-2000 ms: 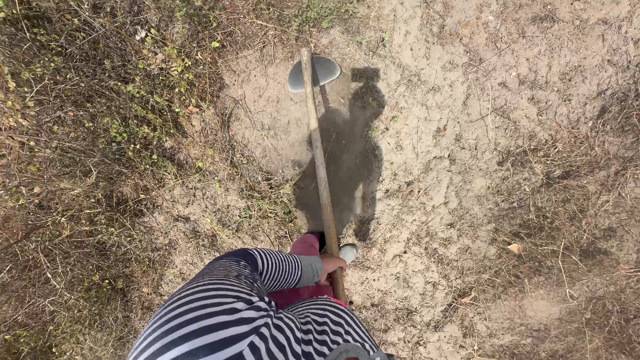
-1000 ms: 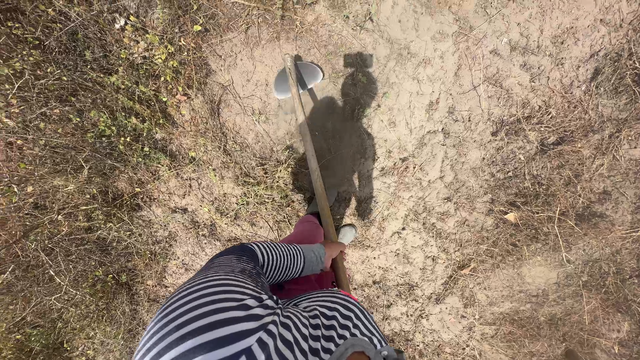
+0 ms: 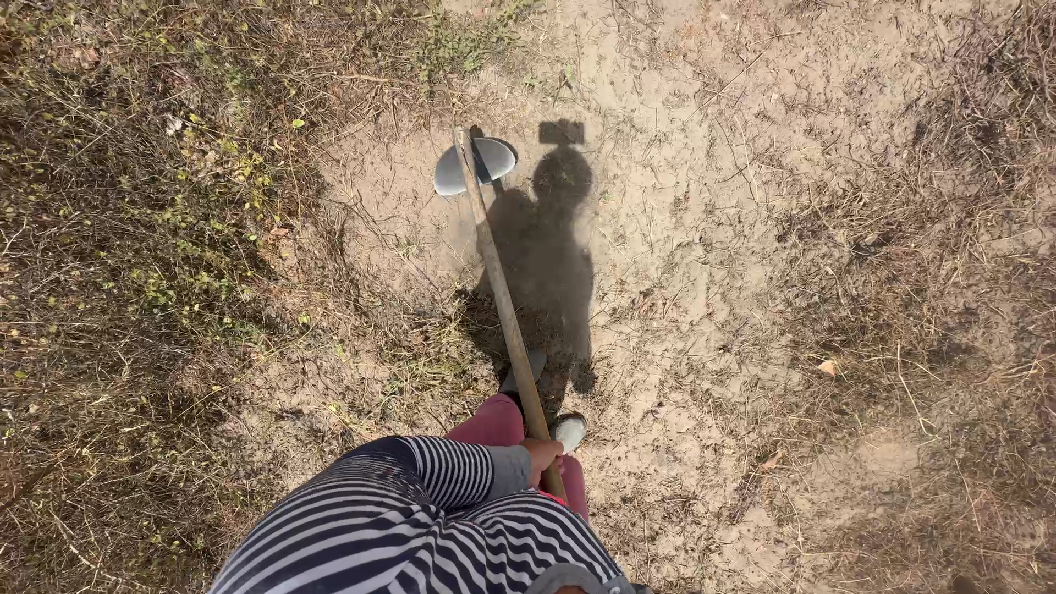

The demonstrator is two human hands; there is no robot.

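My left hand [image 3: 542, 459], in a striped sleeve with a grey cuff, is closed around the lower part of a long wooden hoe handle [image 3: 511, 330]. The handle slants up and slightly left to a rounded metal hoe blade [image 3: 451, 172] over the sandy ground. Part of the blade lies in shadow. A second grey cuff [image 3: 569, 575] and a sliver of skin show at the bottom edge; the rest of my right hand is hidden, so its hold cannot be made out.
Dry brush with green leaves [image 3: 190, 223] spreads along the left. Dry stalks and grass [image 3: 891, 280] lie to the right of a strip of bare sandy soil [image 3: 676, 247]. A light shoe [image 3: 569, 431] stands just right of the handle. My shadow falls beyond my feet.
The hoe blade has moved left and somewhat nearer to my feet over the ground. My left hand has stayed on the handle.
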